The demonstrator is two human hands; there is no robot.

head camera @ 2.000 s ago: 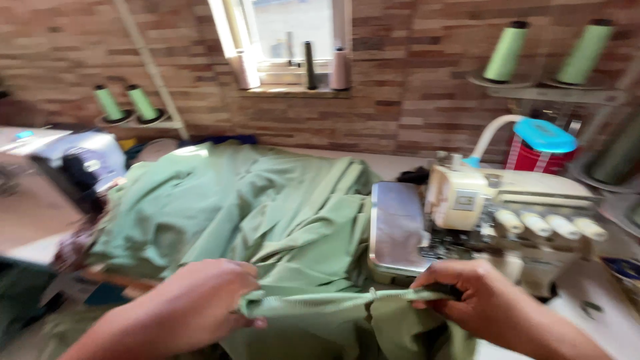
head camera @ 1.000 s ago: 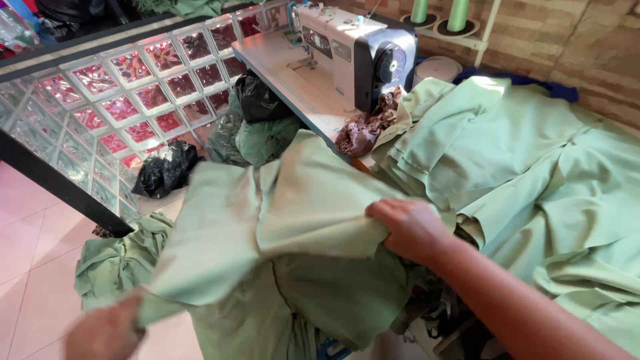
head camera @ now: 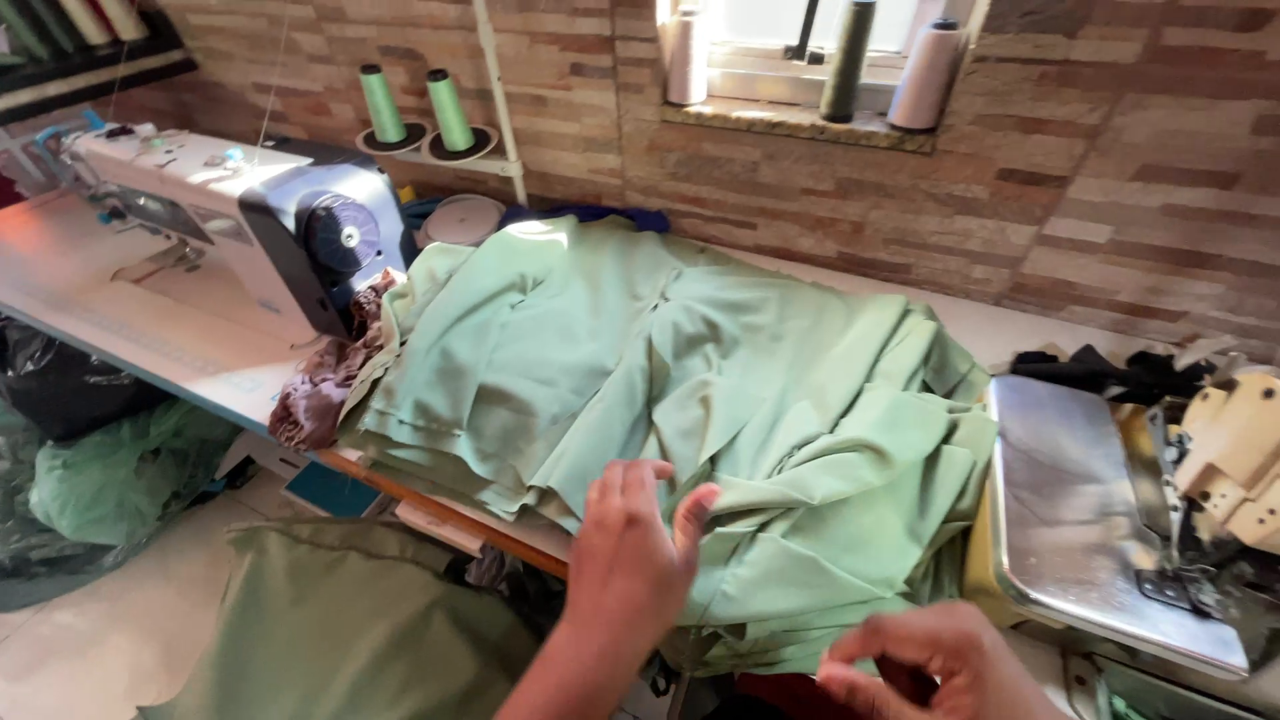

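A heap of light green fabric pieces (head camera: 760,400) lies on the table between two machines. Over its front edge my left hand (head camera: 640,550) is held with fingers apart and nothing in them; whether it touches the cloth is unclear. Lower right, my right hand (head camera: 930,660) is partly cut off by the frame, its fingers curled near the pile's front corner, with no cloth visible in them. A darker green fabric piece (head camera: 350,620) hangs or lies below the table's front edge at the lower left.
A sewing machine (head camera: 250,220) stands on the left, beside bunched brown fabric (head camera: 325,390). At right is an overlock machine (head camera: 1230,460) with a metal plate (head camera: 1080,500). Green thread cones (head camera: 450,110) stand behind, and more cones (head camera: 850,60) line the windowsill. Plastic bags (head camera: 110,470) sit below left.
The green piece that both hands held spread out a second ago is no longer in them. Both hands are now at the pile's front side. The view has swung back to the right.
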